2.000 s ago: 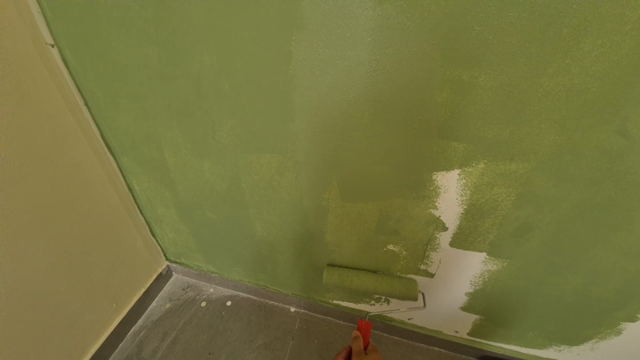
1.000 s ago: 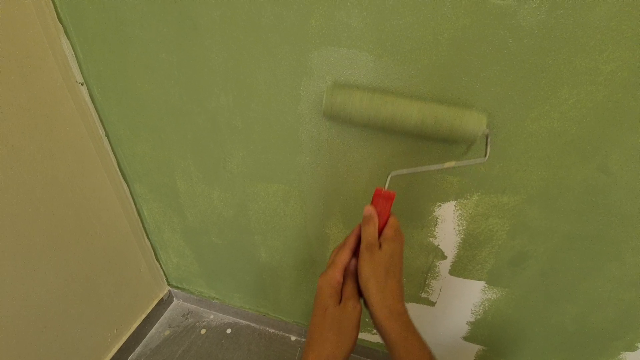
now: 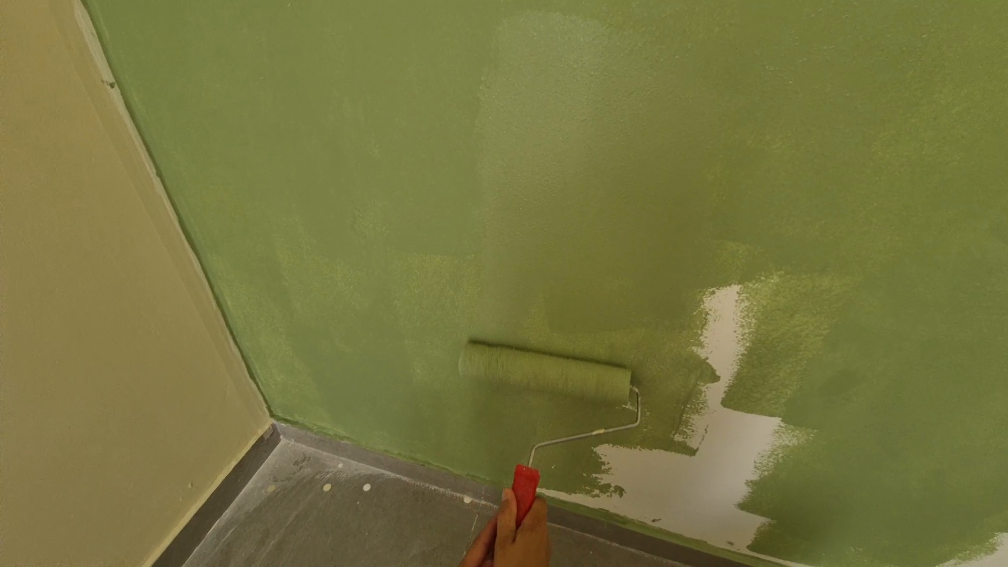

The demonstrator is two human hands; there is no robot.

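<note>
My right hand (image 3: pixel 526 535) grips the red handle (image 3: pixel 524 484) of a paint roller at the lower middle of the head view. Just left of it, part of my left hand (image 3: pixel 479 549) shows at the bottom edge, close against the right; its hold is mostly hidden. A bent metal frame (image 3: pixel 587 435) runs from the handle to the right end of the roller sleeve (image 3: pixel 547 372). Coated in green paint, the sleeve lies against the green wall (image 3: pixel 378 197), tilted slightly down to the right. Right of it is an unpainted white patch (image 3: pixel 709 465).
A beige wall (image 3: pixel 102 299) meets the green one in a corner at left. Dark grey skirting (image 3: pixel 378 457) runs along the wall foot. The grey floor (image 3: pixel 315 528) bears pale spots. Another white patch (image 3: pixel 988 553) shows at lower right.
The roller went from low on the wall to high up, then came down again, with my hands following. A lighter, wet-looking band of green is above the sleeve.
</note>
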